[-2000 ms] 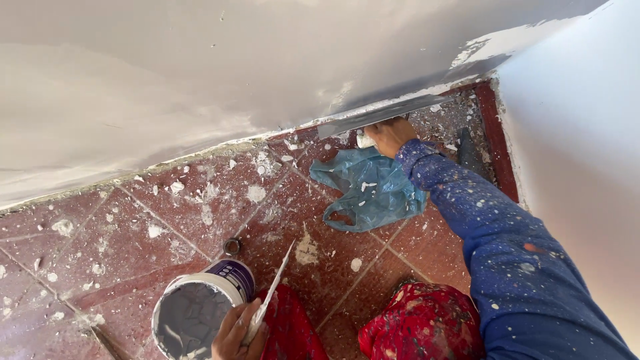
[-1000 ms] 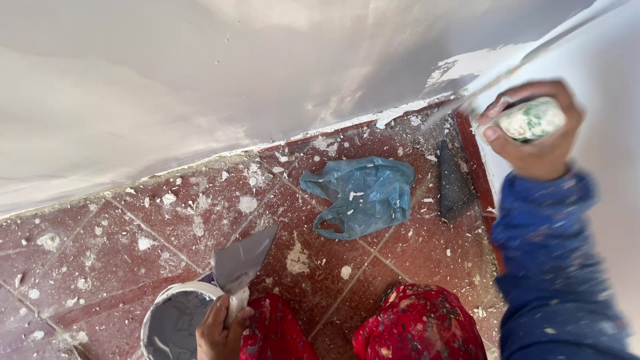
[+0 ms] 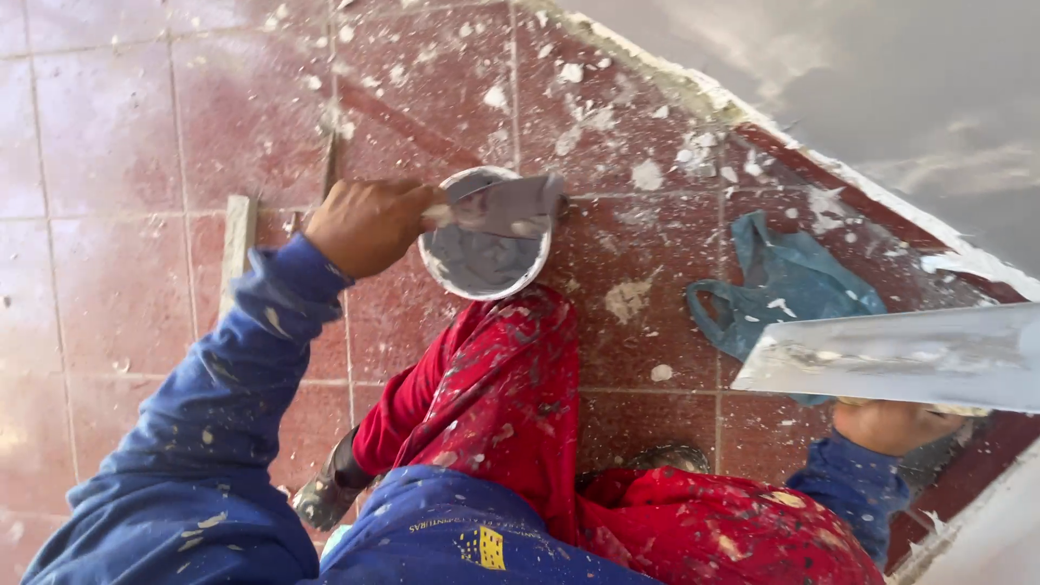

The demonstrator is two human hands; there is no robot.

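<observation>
My left hand grips the handle of a putty knife, whose grey-coated blade is over the mouth of a round white bucket with grey compound inside. At the right, my right hand holds a wide metal finishing blade; its long face, streaked with compound, is turned up to the camera and hides part of the fingers. Beyond that blade, a crumpled blue plastic bag lies on the floor, partly covered by it.
Red floor tiles are spattered with white flecks. A grey wall runs along the upper right, and a white wall meets the floor at lower right. A pale strip lies left of the bucket. My knees in red trousers are below it.
The view has swung left and down. My right hand has come away from the white wall with the wide blade. The putty knife, earlier beside the bucket, is now over its mouth.
</observation>
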